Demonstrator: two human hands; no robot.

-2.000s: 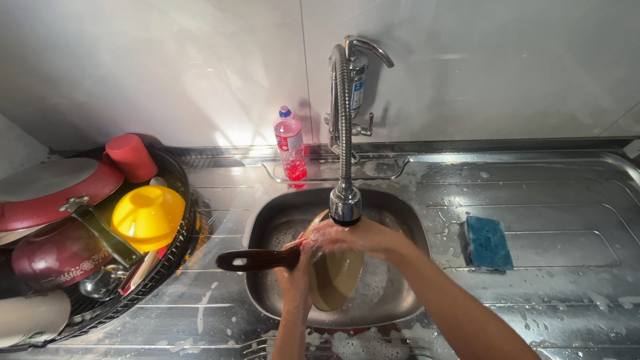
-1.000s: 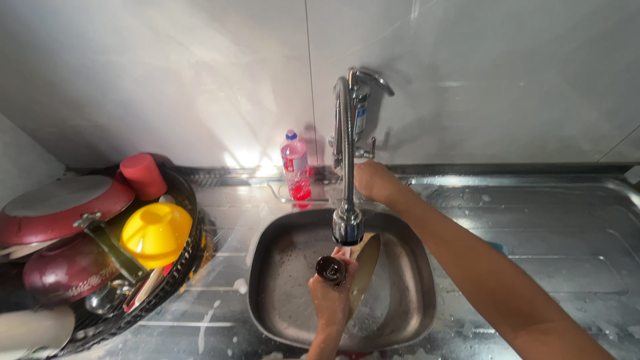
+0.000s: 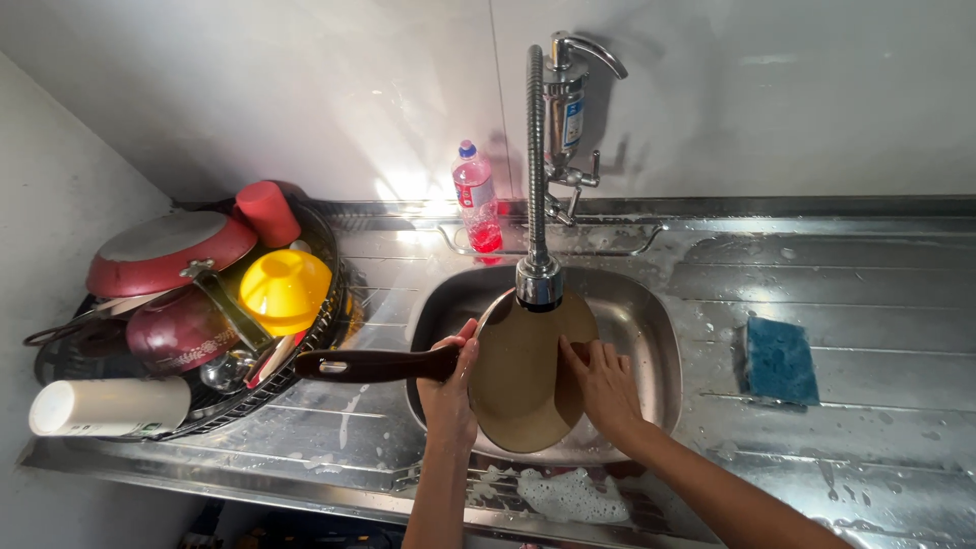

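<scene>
A frying pan with a beige inner face (image 3: 515, 381) is tilted over the steel sink (image 3: 656, 335), its dark brown handle (image 3: 381, 364) pointing left. My left hand (image 3: 450, 381) grips it where the handle meets the rim. Against the beige face rest the fingers of my right hand (image 3: 606, 381), partly spread. Directly above the pan hangs the chrome spout head (image 3: 539, 280) of the faucet's flexible hose. Whether water runs from it cannot be told.
Left of the sink, a black dish rack (image 3: 324, 305) holds red pans, a yellow bowl (image 3: 286, 291), a red cup (image 3: 267, 213) and a white cup (image 3: 110, 406). A bottle of pink liquid (image 3: 476, 202) stands behind the sink. A blue sponge (image 3: 779, 361) lies on the right drainboard.
My right hand has come down from the faucet's valve area to the pan. The pan's handle, which pointed toward the camera one second ago, now points left.
</scene>
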